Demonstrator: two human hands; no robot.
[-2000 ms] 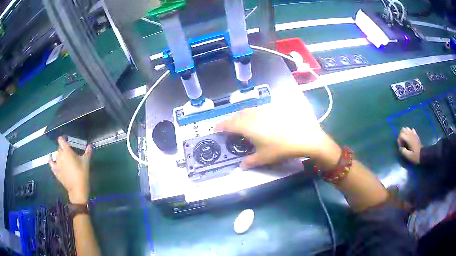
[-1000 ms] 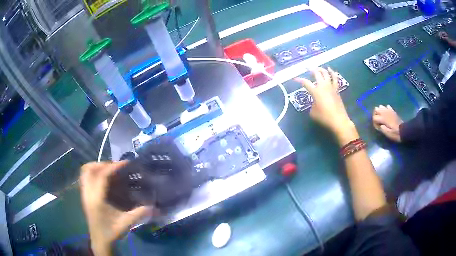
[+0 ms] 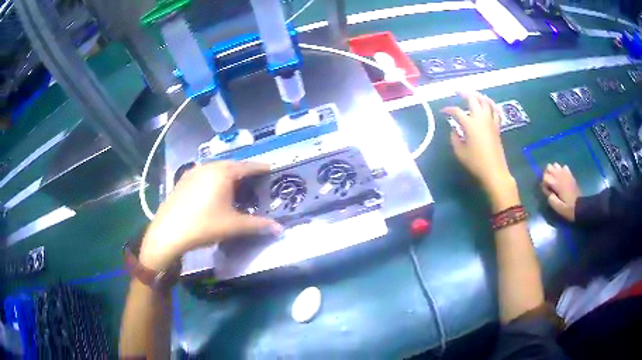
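Observation:
A triple-fan module (image 3: pixel 313 184) lies in the fixture on the silver dispensing machine (image 3: pixel 352 88), its spoked circles facing up. My left hand (image 3: pixel 204 204) is closed around the module's left end, thumb in front, partly covering the left circle. Two syringe barrels (image 3: pixel 189 60) stand behind the module in a blue holder (image 3: pixel 243 43). My right hand (image 3: pixel 480 137) is over the left end of another module (image 3: pixel 512 114) on the green bench, fingers spread. Whether its fingertips touch that module is hard to tell.
A red bin (image 3: pixel 384 49) stands behind the machine's right side. A red knob (image 3: pixel 420 226) is at its front right corner. A white oval piece (image 3: pixel 306 304) lies in front. Another person's hand (image 3: pixel 559 190) rests at right. Stacked modules (image 3: pixel 70 327) are at lower left.
A second ago, my left hand held a dark module tilted above the machine's left side and the fixture was bare; now a module lies in it. My right hand stays over the bench module.

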